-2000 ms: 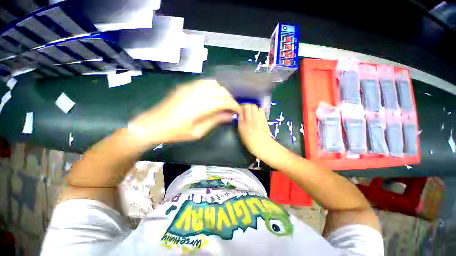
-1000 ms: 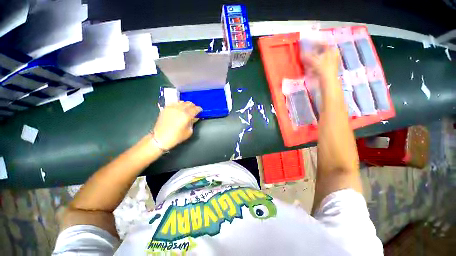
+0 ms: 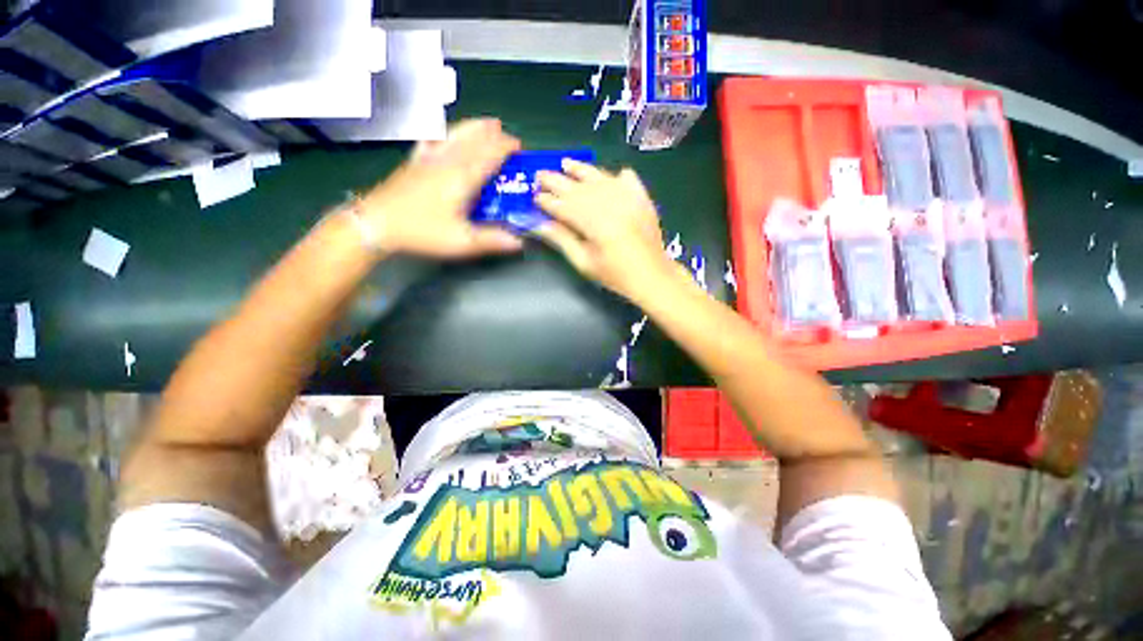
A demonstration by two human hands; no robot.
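Note:
A blue retail box (image 3: 516, 188) with small white print lies on the bench between my hands. My left hand (image 3: 445, 194) holds its left end. My right hand (image 3: 604, 215) rests with its fingers on its right part. The box looks closed, its ends covered by my fingers. The red plastic tray (image 3: 802, 347) lies to the right. Bagged units (image 3: 865, 278) fill its front row and the right part of its back row. The two back-left pockets are bare. A small white piece (image 3: 846, 178) lies in the tray.
Finished cartons (image 3: 669, 75) stand in a row behind the box. Open cartons with white flaps (image 3: 301, 63) are banked at the left. Paper scraps (image 3: 105, 252) and trim slivers lie on the green bench (image 3: 501, 328). A second red tray (image 3: 708, 423) and a red stool (image 3: 978, 416) are below.
My right hand has left the tray and returned to the box, and one bagged unit is gone from the back row. The raised flap is down. The view has shifted.

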